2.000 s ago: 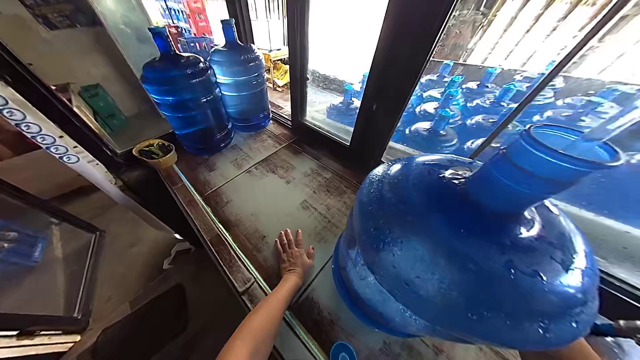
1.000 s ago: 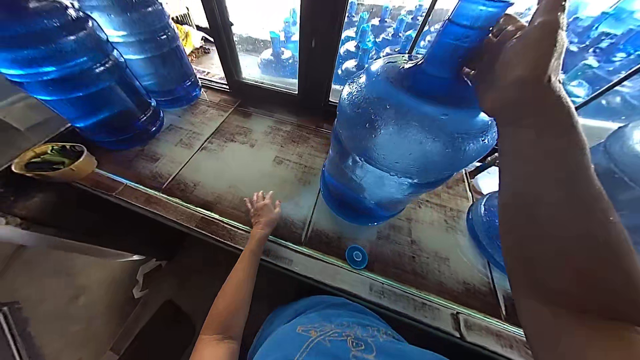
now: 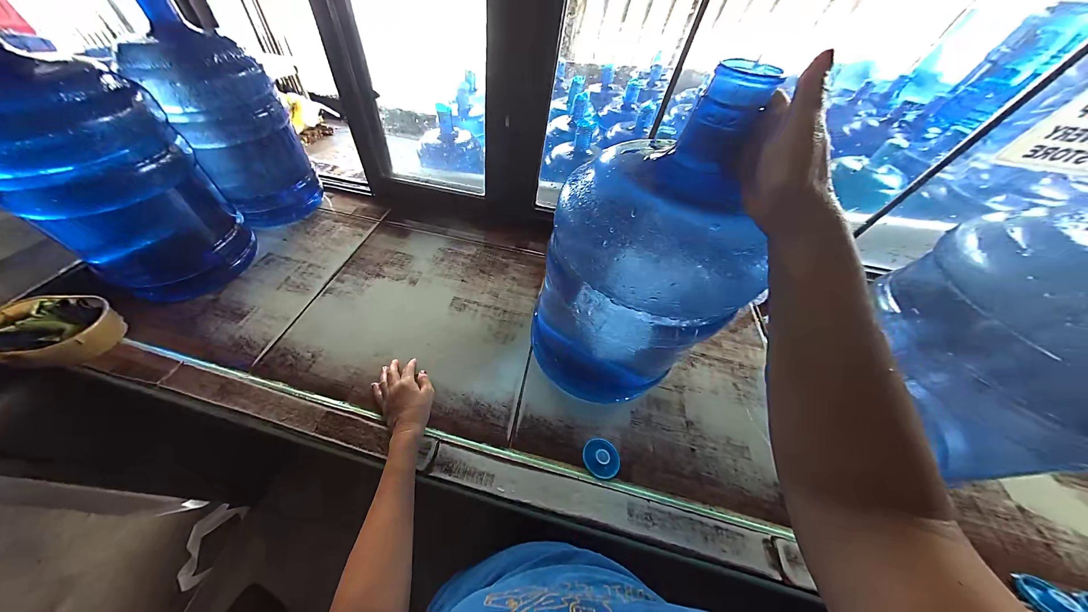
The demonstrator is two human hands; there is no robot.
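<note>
A blue plastic water jug [image 3: 650,263] with an uncapped neck stands on the tiled counter, a little right of the middle. My right hand [image 3: 790,144] is raised against the right side of its neck, palm toward it and fingers extended; part of the palm is hidden. Whether it grips the neck cannot be told. My left hand [image 3: 404,395] rests near the counter's front edge with its fingers spread, holding nothing. A round blue cap [image 3: 601,458] lies on the counter between my left hand and my right forearm, in front of the jug.
Two large blue water jugs [image 3: 110,178] stand at the left, beside a round yellow container [image 3: 64,331] of leaves. Another big jug [image 3: 1003,340] is at the right. A dark window frame [image 3: 518,110] runs along the back, with several jugs outside. More blue caps [image 3: 1041,591] lie at bottom right.
Two seconds ago a bigger-looking jug neck filled the right side and my right hand was mostly hidden low there; now that hand is up at the neck. The view has shifted strongly.
</note>
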